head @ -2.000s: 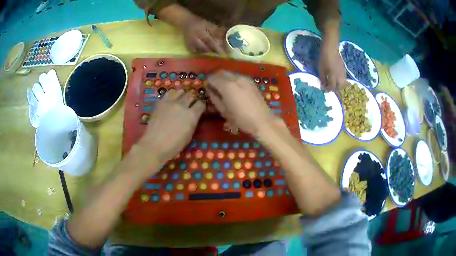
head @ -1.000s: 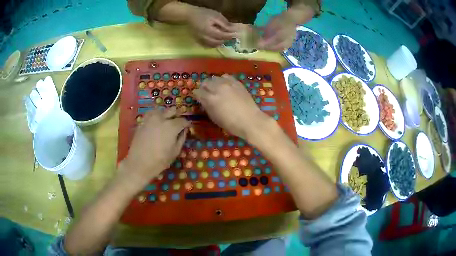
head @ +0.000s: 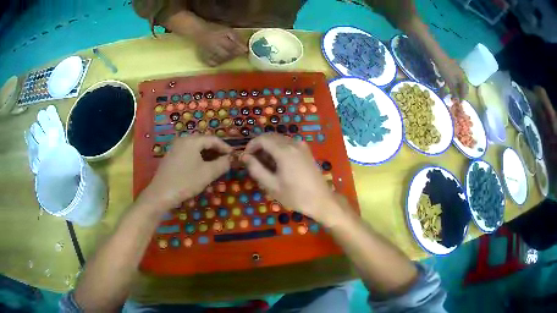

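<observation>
The orange-red loading tray point(head: 244, 264) lies flat in front of me, with two keyboard-shaped patterns of round orange, yellow, teal, blue and black blanks. Shiny dark domed pieces sit among the blanks of the far pattern. A long dark bar lies low in the near pattern. My left hand point(head: 194, 166) and my right hand point(head: 282, 168) are over the tray's middle, bare, with thumbs and fingertips pinched and nearly meeting. Something small and brownish seems to be between the fingertips; it is too small and blurred to name, and I cannot tell which hand holds it.
At left are a white bucket point(head: 70, 189), white gloves point(head: 46, 131), a bowl of black blanks point(head: 102, 118), a colour chart point(head: 38, 84) and a dark stick point(head: 74, 241). At right are plates of teal point(head: 364, 120), yellow point(head: 420, 117) and orange blanks point(head: 466, 126). A person opposite has one hand point(head: 218, 47) beside a cream bowl point(head: 276, 49).
My hands have come together over the tray's middle, fingertips pinched. The view has shifted slightly. The person opposite has parted their hands; one is now near the orange blanks.
</observation>
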